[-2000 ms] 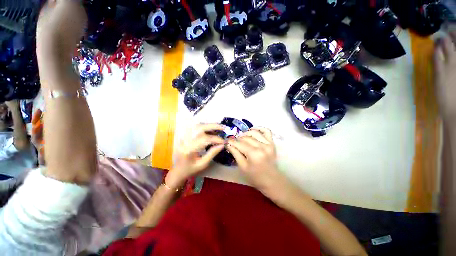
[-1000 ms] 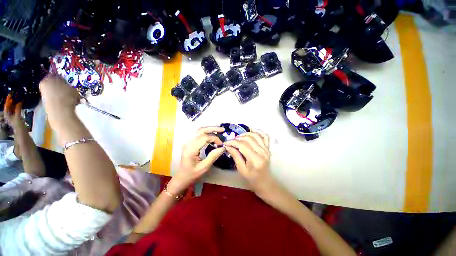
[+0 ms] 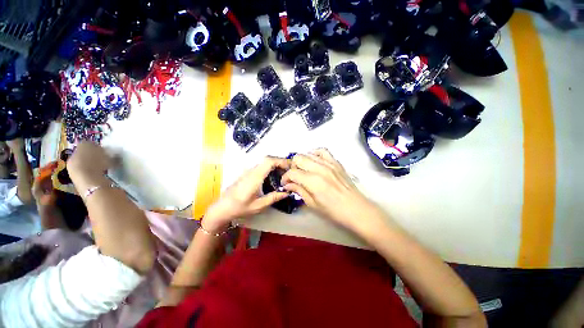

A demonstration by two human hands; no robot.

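A black camera housing [image 3: 289, 204] sits near the table's front edge, mostly covered by my hands. My left hand [image 3: 250, 192] is on its left side, and my right hand [image 3: 323, 182] reaches over it from the right. The fingertips of both hands meet above the housing and pinch something small and pale; a dark part, possibly a camera module, shows between them, but what each hand holds is partly hidden. Several loose camera modules [image 3: 278, 100] lie in a cluster behind my hands.
Housings with boards [image 3: 396, 138] stand at the right. More housings with ring boards [image 3: 248, 48] line the back. Wired ring boards [image 3: 93, 96] are piled at left, near a neighbour's arm [image 3: 118, 221]. Orange tape strips [image 3: 215, 128] cross the table.
My right hand has moved further over the housing, covering more of it. My left hand has spread across its left side. The neighbour's hand has moved lower, and the thin tool near it is no longer distinct.
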